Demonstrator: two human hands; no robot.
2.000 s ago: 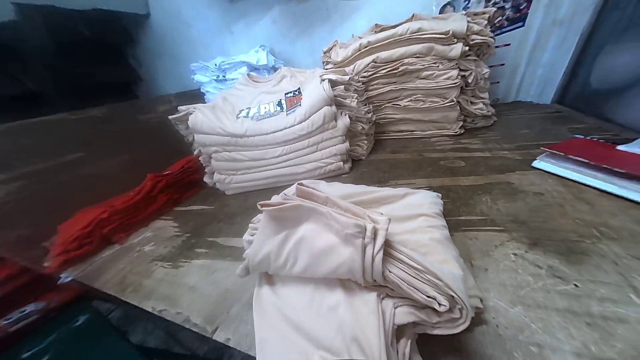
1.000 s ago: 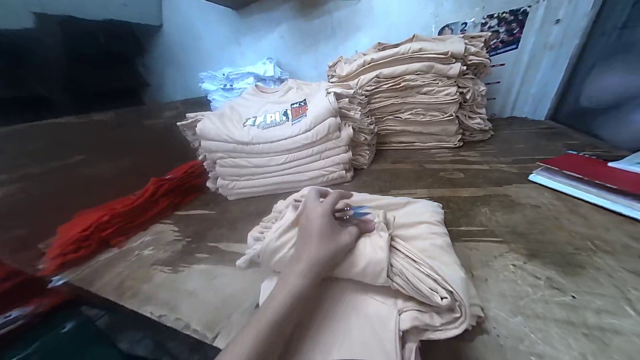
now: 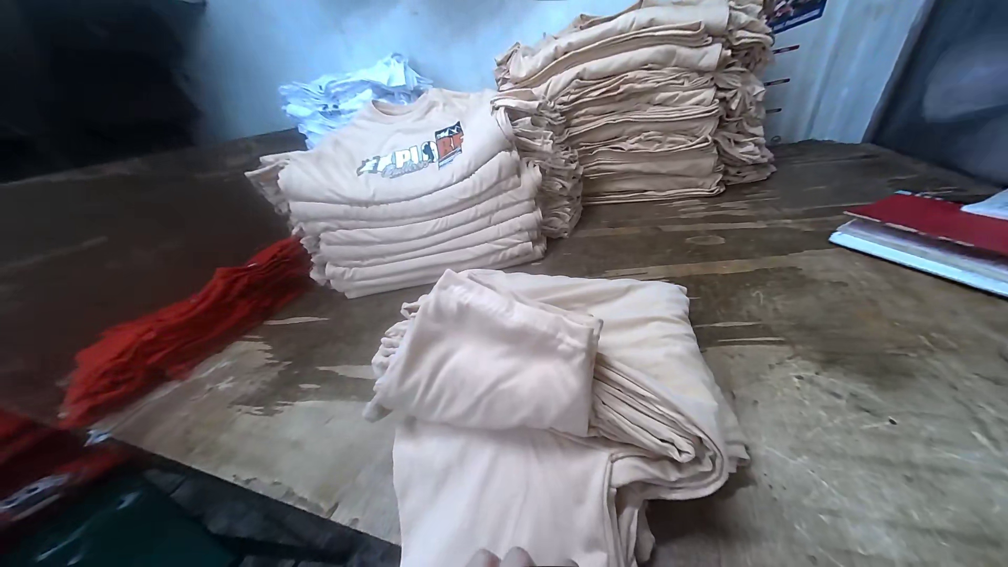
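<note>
Fingertips of one hand, which looks like my left hand (image 3: 504, 558), show at the bottom edge, against the lowest part of a pale peach fabric bundle (image 3: 504, 488). The rest of that hand is out of frame, so whether it holds anything is hidden. No part of my right hand shows. The bundle lies near the table's front edge, its layers folded over at the right, with a smaller folded flap (image 3: 504, 354) on top. Behind it stands a neat stack of peach T-shirts (image 3: 417, 205), the top one bearing a printed graphic.
A taller stack of peach garments (image 3: 646, 102) stands at the back, with white garments (image 3: 346, 94) to its left. Red garments (image 3: 189, 323) lie along the wooden table's (image 3: 850, 394) left edge. A red-covered book or folder (image 3: 929, 224) and papers lie at the right.
One second ago my left hand lay on the bundle's top flap with a small blue thing at its fingers. It has drawn back toward me, leaving only fingertips in view.
</note>
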